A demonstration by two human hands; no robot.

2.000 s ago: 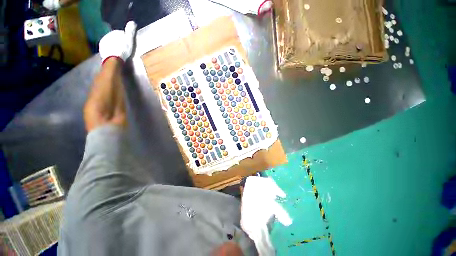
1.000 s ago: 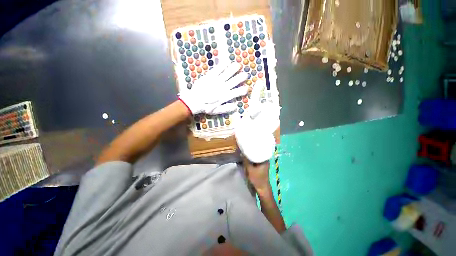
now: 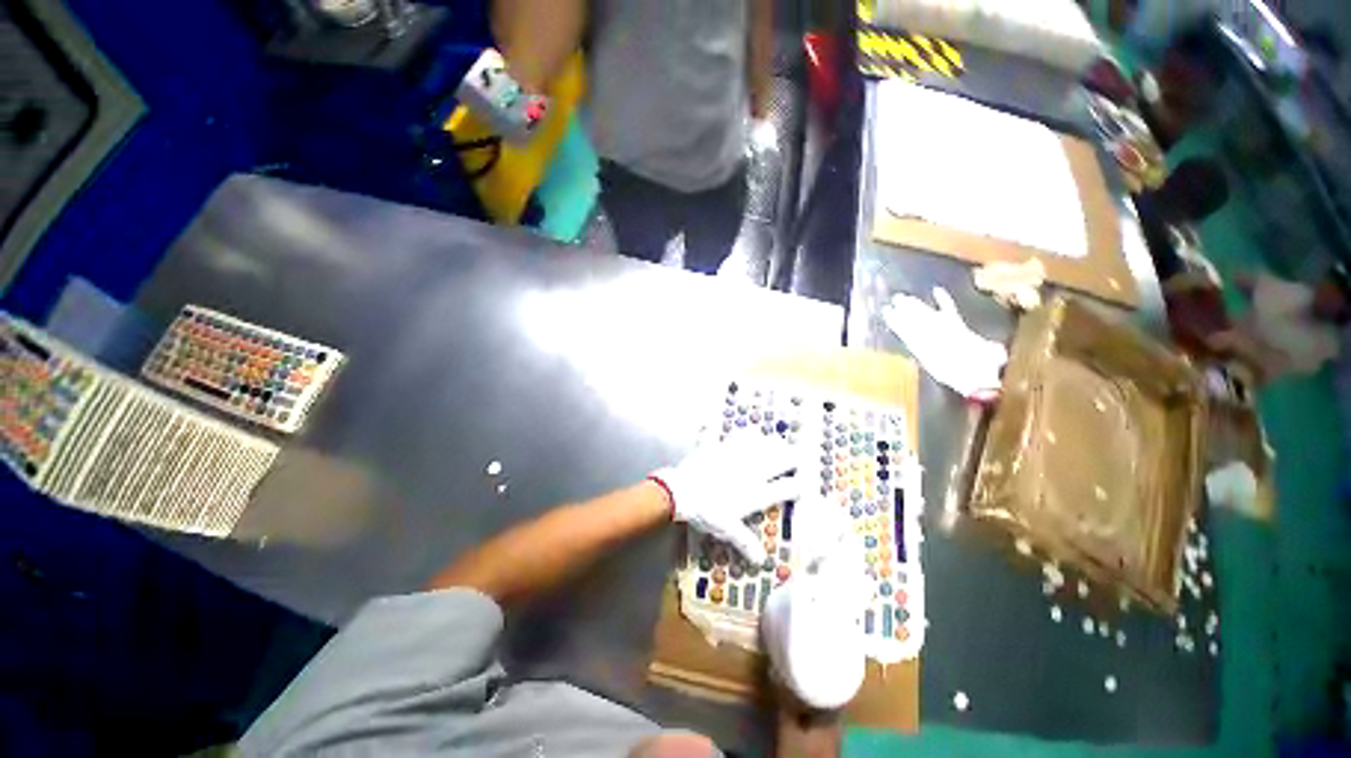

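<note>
A paired white panel (image 3: 896, 615) with rows of coloured dots and dark bars lies on a brown cardboard sheet (image 3: 694, 662) at the metal table's front edge. My left hand (image 3: 729, 492), in a white glove with a red cuff, lies on the left half, fingers spread, holding nothing visible. My right hand (image 3: 815, 629), also gloved, is over the lower middle of the panel beside it. It is blurred and bright; its fingers and anything in them cannot be made out. The hands hide part of the dots.
A shallow brown box (image 3: 1093, 452) stands right of the panel, with white discs (image 3: 1111, 684) around it. A white glove (image 3: 948, 344) lies behind. Finished panels (image 3: 163, 452) are stacked at left, one separate (image 3: 245, 367). A white sheet (image 3: 978, 170) lies farther back. A person (image 3: 667, 96) stands across the table.
The view has swung left and up, showing more of the table and the person. My left hand, earlier off the panel, now rests on it; my right hand has come from the floor side onto it.
</note>
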